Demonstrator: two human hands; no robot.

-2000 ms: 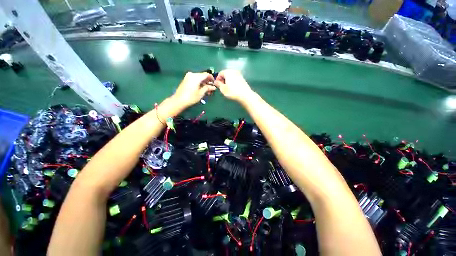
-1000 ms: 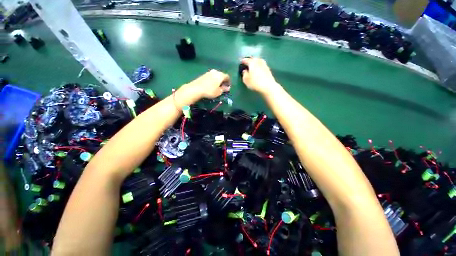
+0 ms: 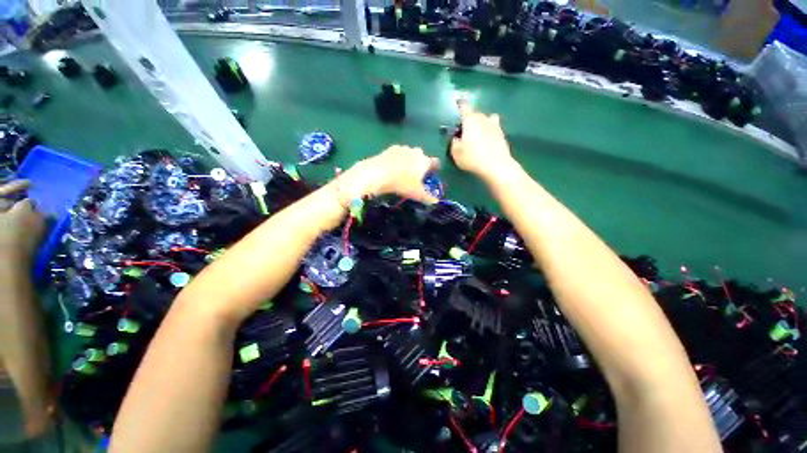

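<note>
My left hand (image 3: 395, 172) is curled over the near edge of the green surface, with a silver-blue round wired unit (image 3: 434, 185) at its fingertips. My right hand (image 3: 484, 146) is just right of it, index finger extended, closed on a small black part (image 3: 456, 146) mostly hidden by the fingers. The two hands are apart. A heap of black ribbed housings (image 3: 349, 376) with red leads lies below my forearms. More round units (image 3: 177, 195) are heaped at left.
A black housing (image 3: 389, 103) and a single round unit (image 3: 316, 147) sit on the green surface (image 3: 619, 164). A pale post (image 3: 181, 84) crosses at left. Black parts (image 3: 566, 44) line the far ledge. Another person's arm (image 3: 22, 301) is beside a blue tray (image 3: 66, 181).
My hands were together two seconds ago and are now separated. My right index finger has extended. The view has shifted left, so the bench things appear farther right.
</note>
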